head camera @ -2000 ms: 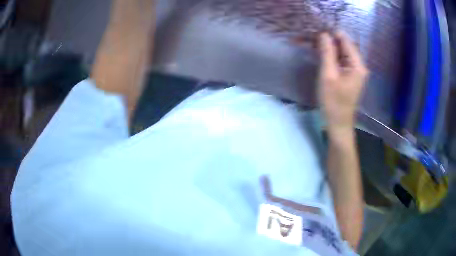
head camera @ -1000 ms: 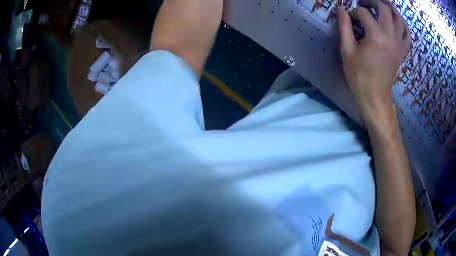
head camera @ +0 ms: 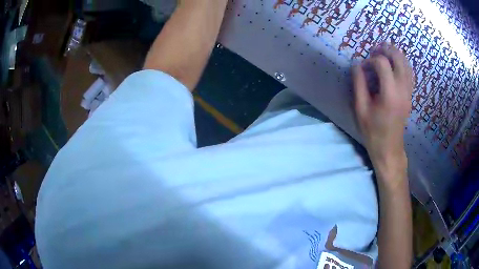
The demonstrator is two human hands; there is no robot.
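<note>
A patterned sheet [head camera: 362, 26] with rows of small coppery hook-shaped parts lies on the silver perforated table [head camera: 310, 79]. Strong glare crosses its far part. My right hand [head camera: 386, 100] is palm down at the sheet's near edge, with fingers curled and apart. The hand is blurred, and I see nothing gripped in it; what lies under the fingertips is hidden. My left forearm reaches up past the table's left end, and my left hand is cut off by the top edge of the picture.
A screw head [head camera: 279, 76] sits near the table's front edge. Blue rollers [head camera: 470, 192] and thin metal bars are at the lower right, beside something yellow [head camera: 424, 228]. A brown carton [head camera: 73, 100] with white pieces [head camera: 96, 93] stands on the left.
The view has swung away from the blue roller. My right hand's fingers, close together two seconds ago, are now spread. Over the last second that hand has moved toward the table's near edge.
</note>
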